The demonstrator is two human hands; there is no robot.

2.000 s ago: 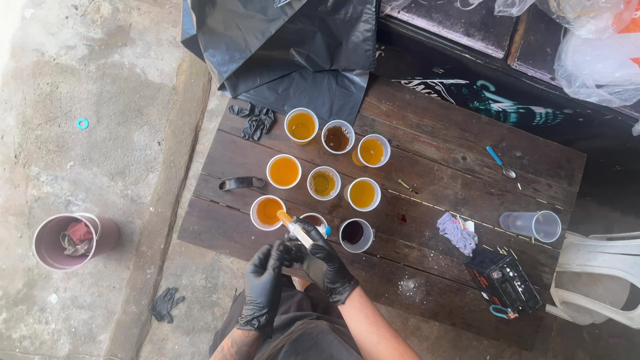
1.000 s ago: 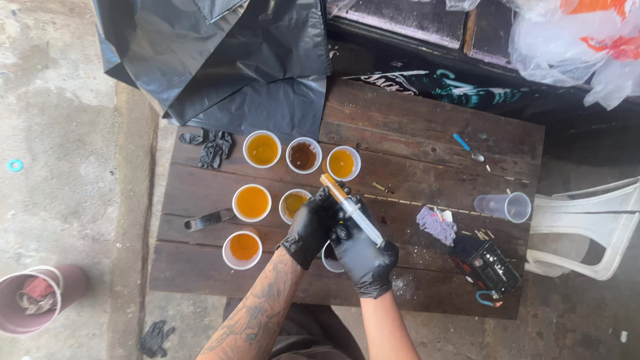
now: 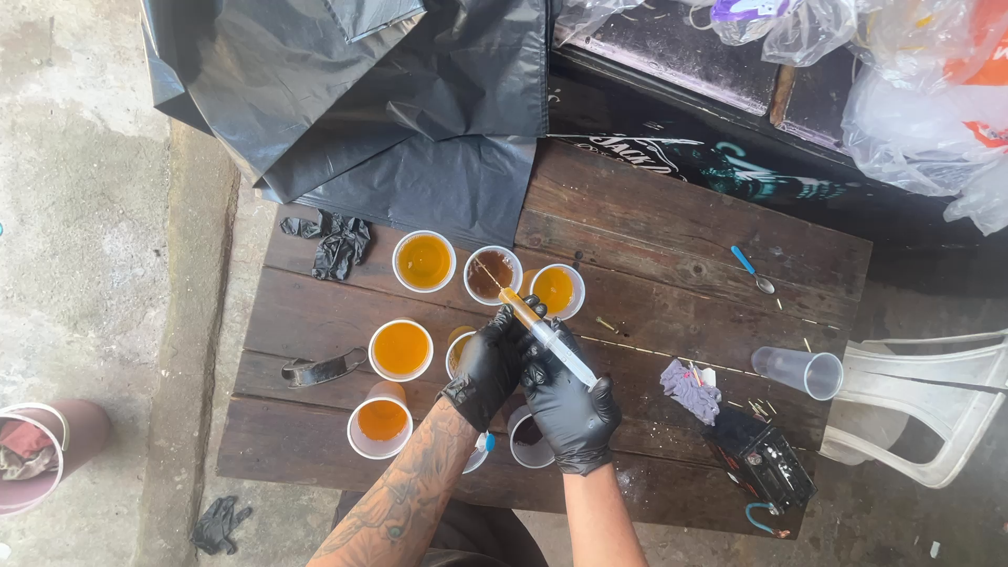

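Both my hands wear black gloves and hold a plastic syringe (image 3: 549, 337) with orange liquid near its tip. My left hand (image 3: 490, 364) grips the barrel near the front; my right hand (image 3: 573, 405) wraps the rear part, its thumb by the plunger end. A thin stream runs from the tip toward a cup of brown liquid (image 3: 493, 275). Around it stand cups of amber liquid (image 3: 424, 261), (image 3: 557, 290) no lid on either. Orange-filled cups (image 3: 401, 350) stand left of my hands. A cup of dark liquid (image 3: 531, 437) sits partly behind my right hand. Another cup is mostly hidden.
A black plastic sheet (image 3: 378, 110) covers the wooden table's (image 3: 693, 291) far left. Crumpled black gloves (image 3: 341, 246), a metal strap-like thing (image 3: 324, 368), a blue-handled spoon (image 3: 754, 270), an empty clear cup (image 3: 797, 372), a purple cloth (image 3: 691, 390) and a black box (image 3: 760, 465) lie about. A white chair (image 3: 937, 409) stands right.
My hands and the syringe have moved from the near orange cup toward the far middle cup. A thin stream now shows at the syringe's tip. The view has shifted.
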